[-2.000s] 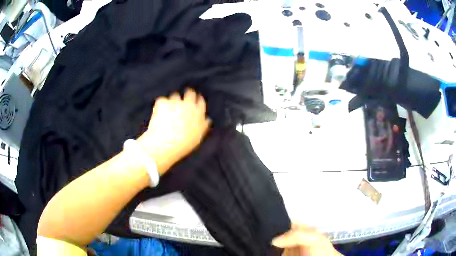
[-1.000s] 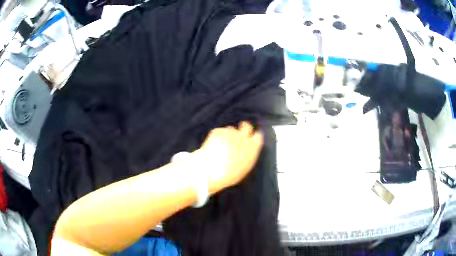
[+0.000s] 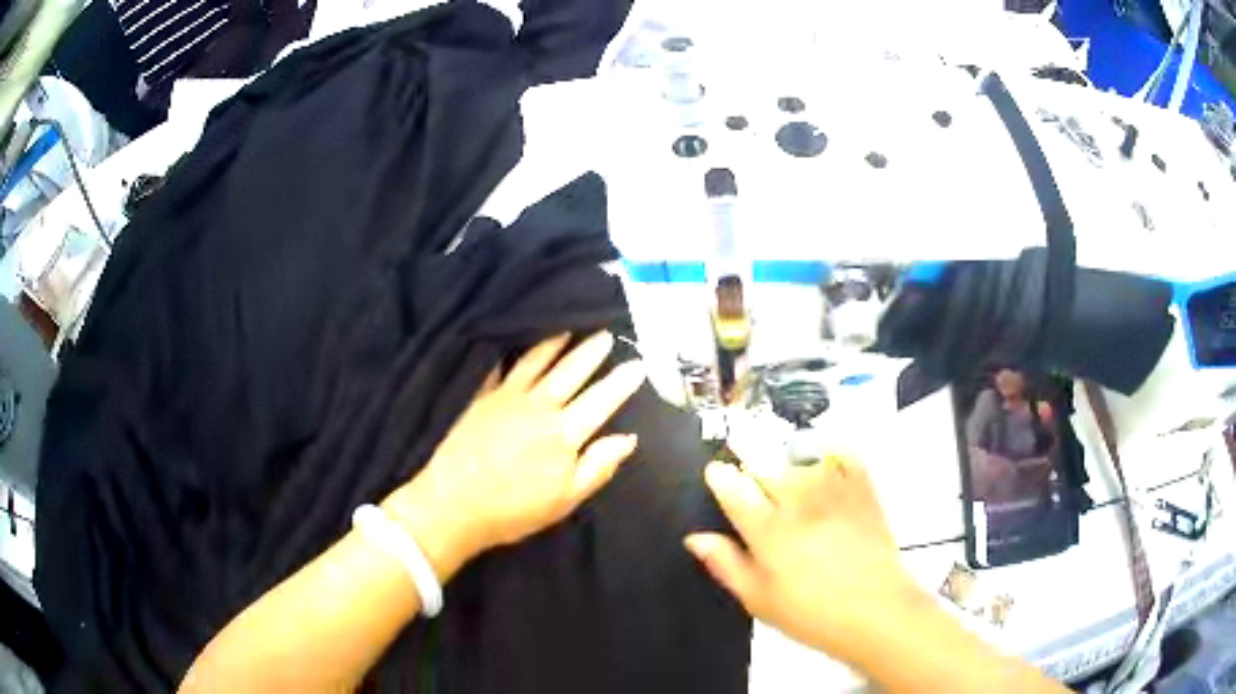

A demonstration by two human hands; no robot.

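Note:
The black garment (image 3: 312,312) lies heaped left of the needle area and hangs over the table's front edge. My left hand (image 3: 536,441) lies flat on it with the fingers spread, just left of the needle area. My right hand (image 3: 800,542) is at the garment's right edge, in front of the presser foot area (image 3: 732,407); its thumb and index finger are apart, and whether it pinches the fabric is unclear. The white sewing machine (image 3: 868,176) with its blue stripe stands behind. The needle itself is too blurred to tell.
A smartphone (image 3: 1017,475) showing a picture lies right of my right hand. A black cloth wrap (image 3: 1037,319) is on the machine arm above it. A small tan piece (image 3: 973,591) lies near the phone. Striped dark fabric (image 3: 176,41) is at the back left.
My left hand has opened from a closed grasp and lies flat near the needle area. My right hand has come into view beside it. The view has shifted, and the garment's right edge lies by the needle area.

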